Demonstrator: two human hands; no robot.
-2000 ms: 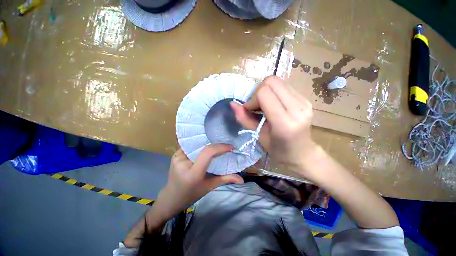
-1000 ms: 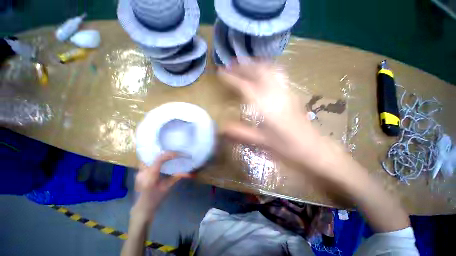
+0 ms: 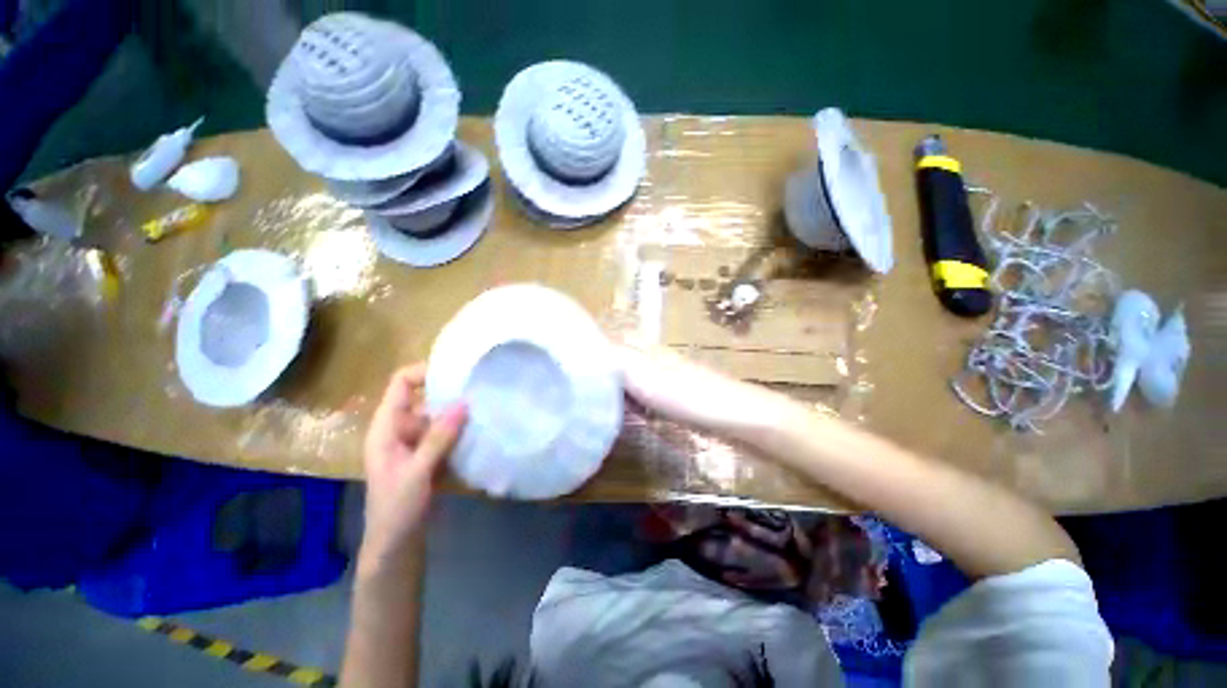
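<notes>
A pale hat is held above the table's near edge, its hollow facing up towards me. My left hand grips its left brim, thumb on the inner side. My right hand is at the right brim, its fingers mostly hidden behind the hat. A second pale hat lies hollow side up on the table at the left. A third hat lies tipped on its side at the back right.
Stacked hats and a shorter stack stand at the back. Stained cardboard lies right of centre. A yellow-black tool, tangled cords and white bottles are at the right. More bottles lie far left.
The view has shifted. The right hand has come from the back stack to the held hat. Hats now show at the left and tipped at the back right; the right stack is lower.
</notes>
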